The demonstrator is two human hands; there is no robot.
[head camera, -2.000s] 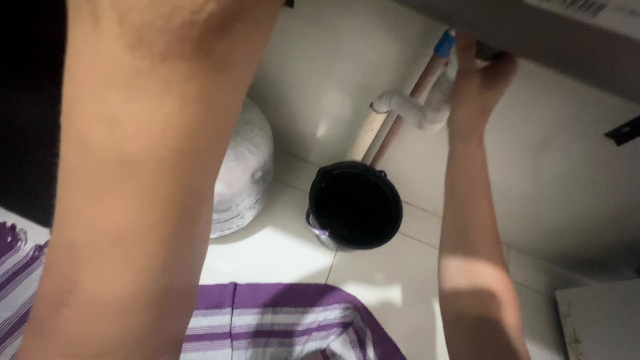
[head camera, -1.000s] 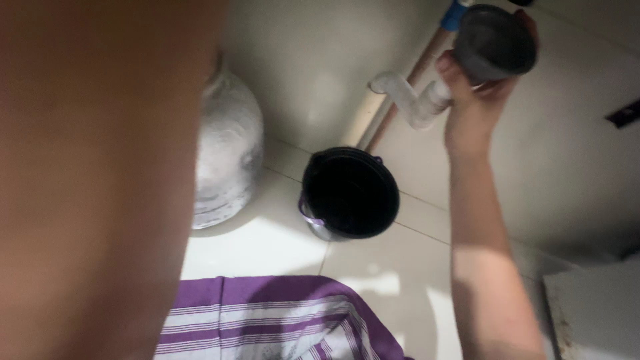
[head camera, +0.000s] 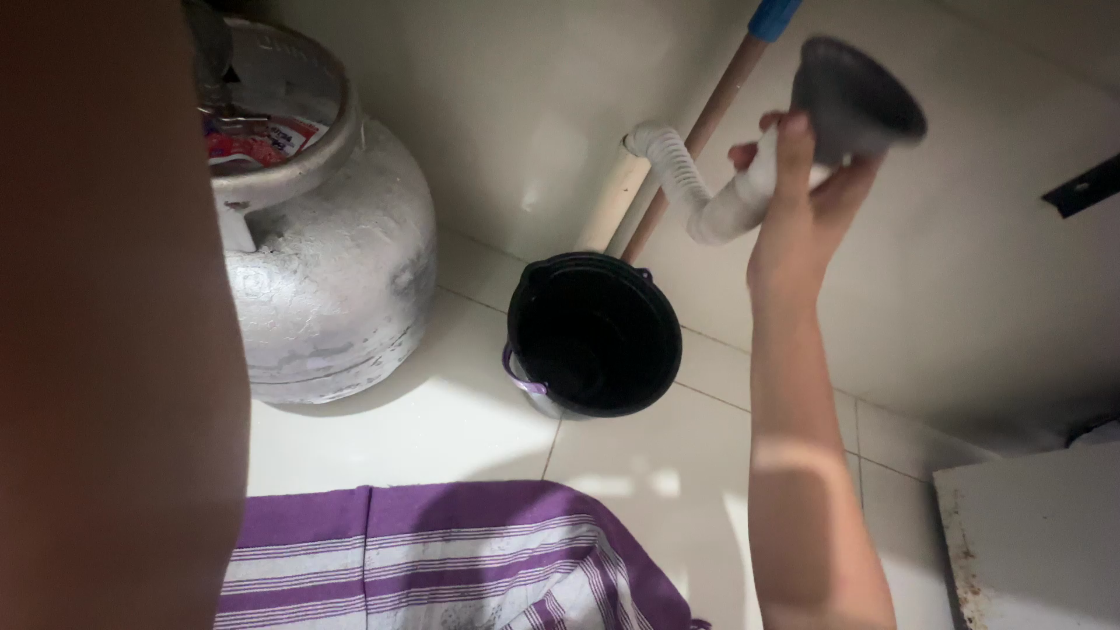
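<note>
My right hand (head camera: 805, 197) is closed around the upper end of a white corrugated drain hose (head camera: 678, 175), just below a dark grey, cup-shaped drain fitting (head camera: 853, 101). The fitting's wide mouth tilts up and to the right and is slightly blurred. From my hand the hose bends down, then up to the left, to an opening at the wall. My left hand is out of view; a large, blurred part of a limb, apparently my left arm, fills the left edge. Below the hose stands a black bucket (head camera: 595, 337) with a purple handle.
A worn metal gas cylinder (head camera: 341, 254) stands left of the bucket. Behind the bucket, a brown pole (head camera: 722, 101) with a blue sleeve leans by the wall. A purple and white striped cloth (head camera: 455, 551) lies on the tiled floor. A rusty-edged white panel (head camera: 1032, 534) is at lower right.
The drain fitting and my right hand, near the dark overhead edge two seconds ago, have come away from it. That edge has left the view, which has shifted; more of the gas cylinder shows.
</note>
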